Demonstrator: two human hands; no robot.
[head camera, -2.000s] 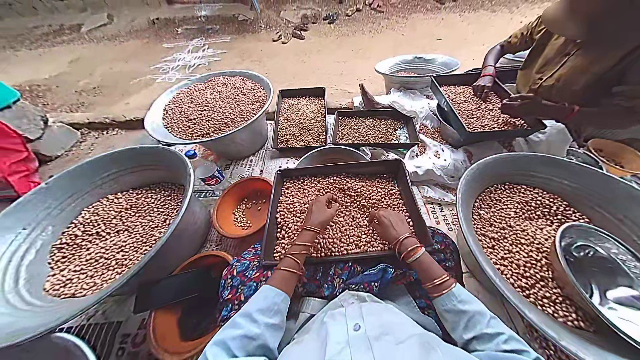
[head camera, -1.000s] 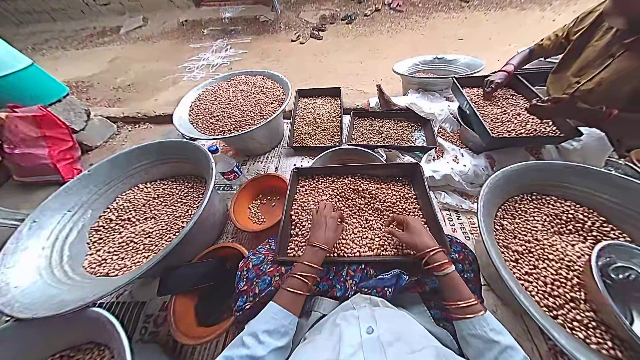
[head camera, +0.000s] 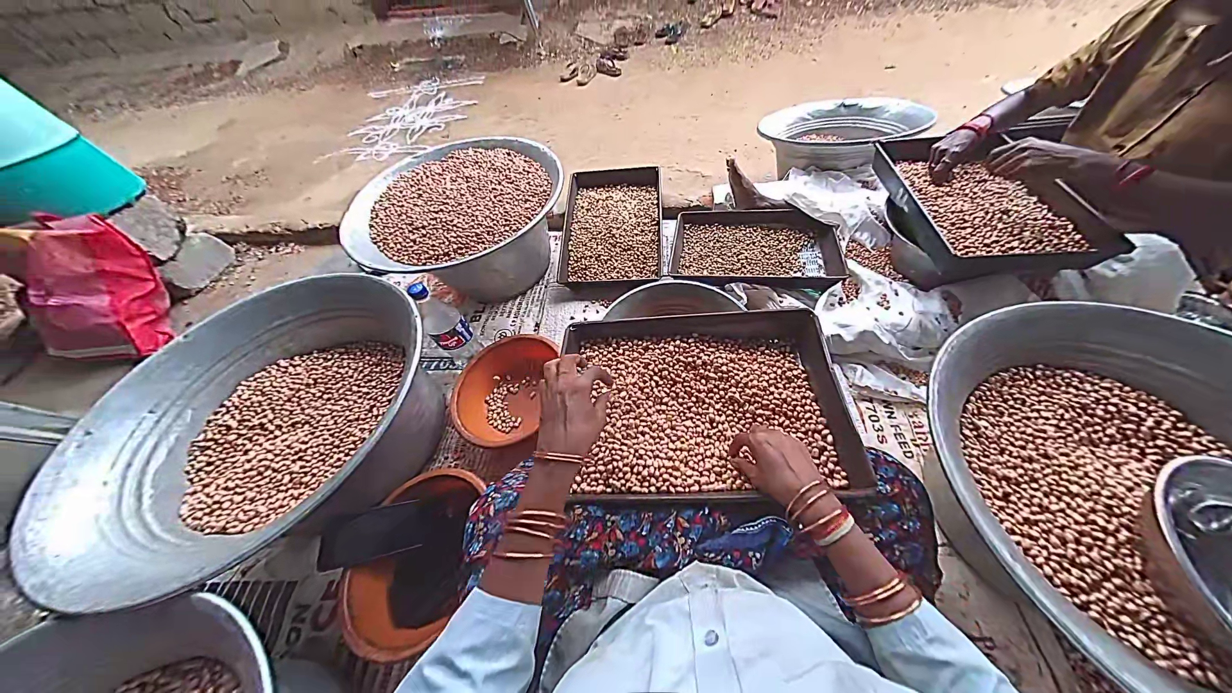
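A dark metal tray (head camera: 575, 337) of brown nuts or beans (head camera: 703, 409) rests on my lap. My left hand (head camera: 575, 399) is over the tray's left edge, thumb and fingertips close together; whether a nut is between them cannot be made out. Beside it, to the left, an orange bowl (head camera: 467, 404) holds a few paler pieces. My right hand (head camera: 770, 460) touches the nuts near the tray's front right, its fingers curled and their tips partly hidden. Behind the tray is the rim of a metal bowl (head camera: 674, 296).
Large metal basins of nuts stand at left (head camera: 106, 500), back left (head camera: 549, 192) and right (head camera: 948, 423). Two smaller dark trays (head camera: 613, 283), (head camera: 830, 241) lie behind. A bottle (head camera: 446, 322) stands left. Another person's hands (head camera: 962, 149) work over a tray (head camera: 1020, 267) at back right.
My left hand has moved from over the nuts to the tray's left edge, towards the orange bowl. My right hand stays over the nuts near the tray's front right. The view has shifted left.
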